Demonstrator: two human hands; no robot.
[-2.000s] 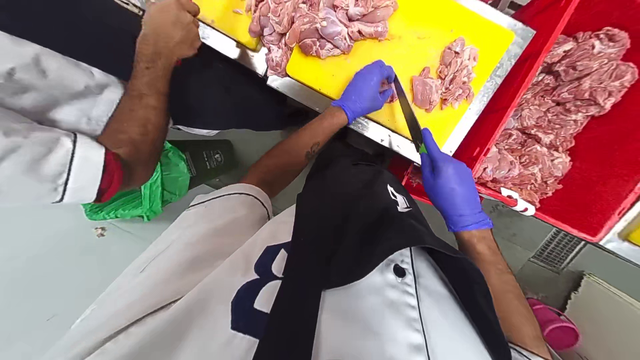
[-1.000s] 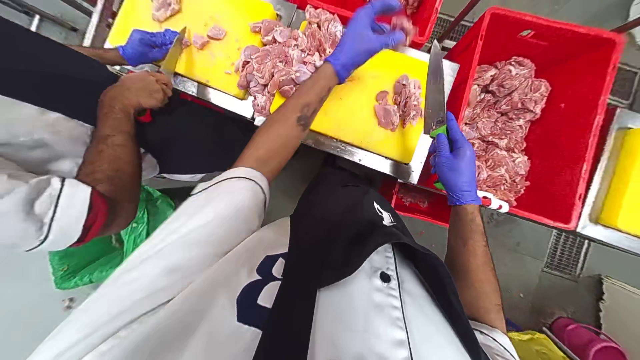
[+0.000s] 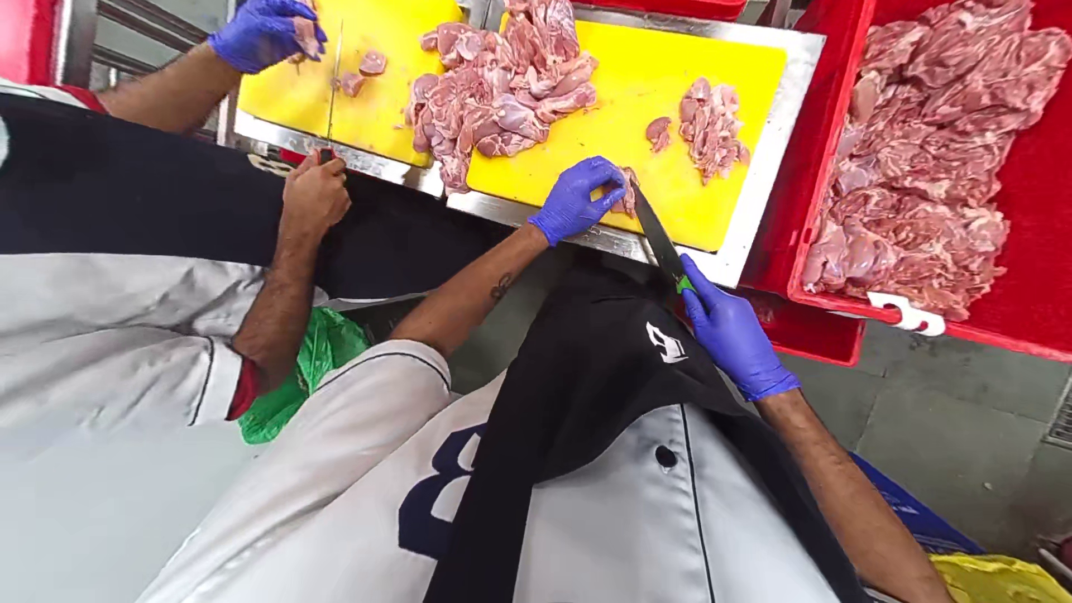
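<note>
My left hand [image 3: 584,199], in a blue glove, pinches a piece of raw meat [image 3: 626,194] at the front edge of a yellow cutting board [image 3: 620,71]. My right hand [image 3: 733,331], gloved too, grips a knife [image 3: 659,236] by its green handle. The blade points up and left, its tip at the pinched meat. Farther back on the board lie a small meat piece [image 3: 659,134] and a strip-like heap of cut meat [image 3: 712,130]. A large pile of raw meat [image 3: 502,92] spans the board's left part and reaches onto the neighbouring board.
To the right stands a red crate [image 3: 1026,209] with much raw meat [image 3: 930,159]. At left a co-worker's gloved hand [image 3: 268,35] holds meat over another yellow board [image 3: 381,29]; their bare hand [image 3: 315,197] holds a knife. A green plastic bag [image 3: 322,360] is below.
My left hand has come down from above the board to its front edge, now with meat at the knife tip. The knife, more upright a second ago, now slants left.
</note>
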